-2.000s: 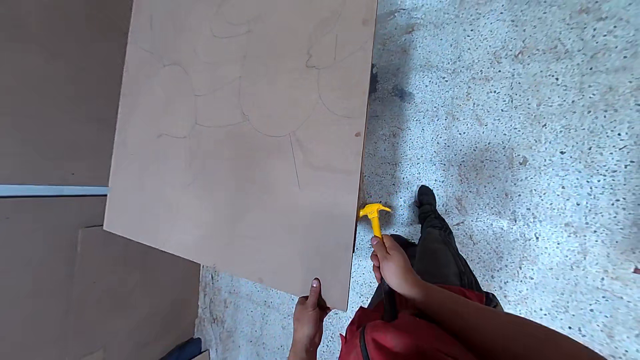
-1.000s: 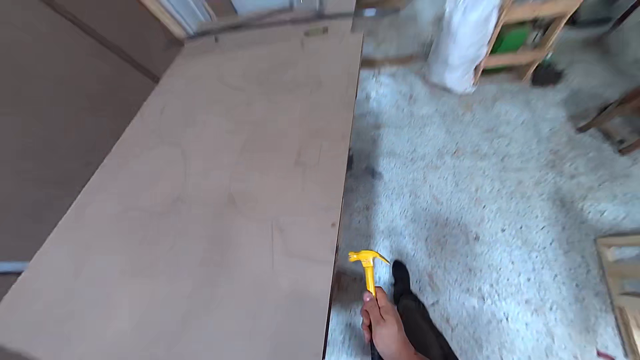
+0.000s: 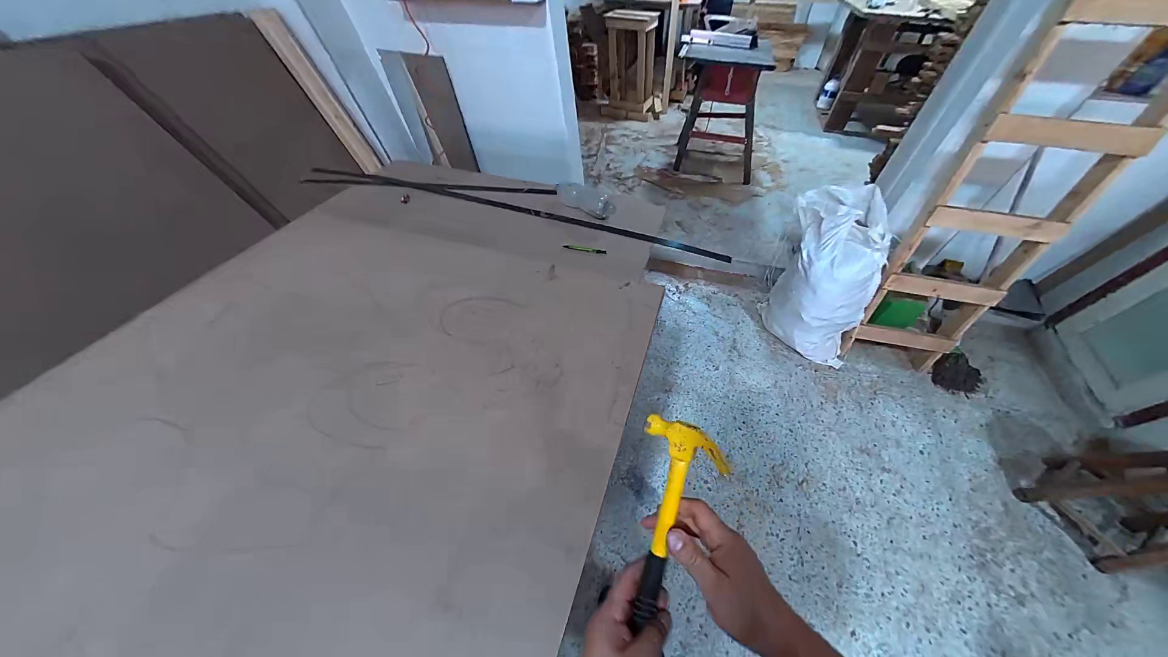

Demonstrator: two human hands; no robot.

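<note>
A yellow claw hammer (image 3: 673, 488) with a black grip stands nearly upright in both hands, just right of the edge of a large brown board (image 3: 411, 438). Around the black grip close the fingers of my left hand (image 3: 630, 611). My right hand (image 3: 716, 566) holds the yellow shaft above it, between thumb and fingers. Faint curved pencil lines run over the board. Toward its far end lie a green pen or marker (image 3: 584, 249), long thin dark strips (image 3: 547, 215) and a clear plastic item (image 3: 586, 200).
Brown sheets (image 3: 119, 182) lean on the wall at left. A stuffed white sack (image 3: 830, 274) stands beside a wooden ladder-like frame (image 3: 958, 224) at right. Wooden pieces (image 3: 1104, 502) rest on the speckled floor far right. A small stand (image 3: 725, 100) stands beyond the doorway.
My left hand, at the board's corner two seconds ago and out of sight one second ago, now grips the hammer with my right. The view has tilted up toward the room.
</note>
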